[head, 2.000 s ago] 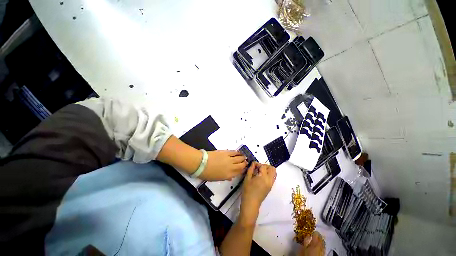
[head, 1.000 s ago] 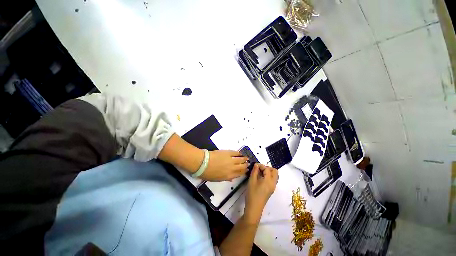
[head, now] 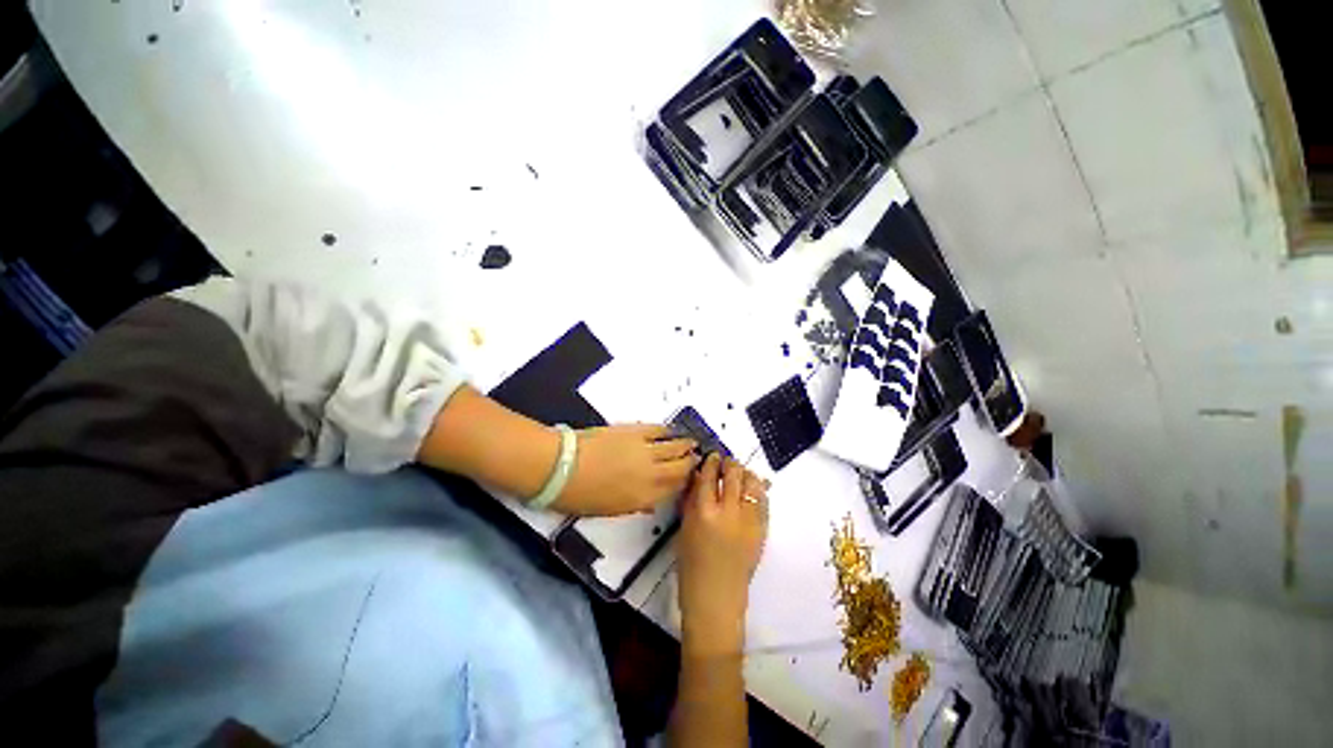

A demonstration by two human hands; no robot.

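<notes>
A black phone case [head: 580,554] with a pale middle lies tilted on the bench near its front edge. My left hand [head: 629,468], with a pale bracelet at the wrist, lies across the case and holds it near the camera end. My right hand [head: 722,514] comes from below; its fingertips meet my left fingertips at the dark camera end. Whether my right fingertips pinch a small part is hidden. A notched black sheet [head: 556,377] lies beside the case. A small black gridded square [head: 785,424] lies just past the hands.
A white strip with black wavy adhesive pieces [head: 877,365] lies beyond the square, over other cases. Nested black cases [head: 790,154] stand by the wall. A gold parts heap [head: 868,621] lies to the right, near racked cases [head: 1023,585]. Black specks are scattered on the white bench [head: 395,132].
The view has shifted slightly. My hands stay at the camera end, with my right fingertips now closer against my left. The neighbouring hand at the gold parts has gone, leaving a smaller separate gold heap.
</notes>
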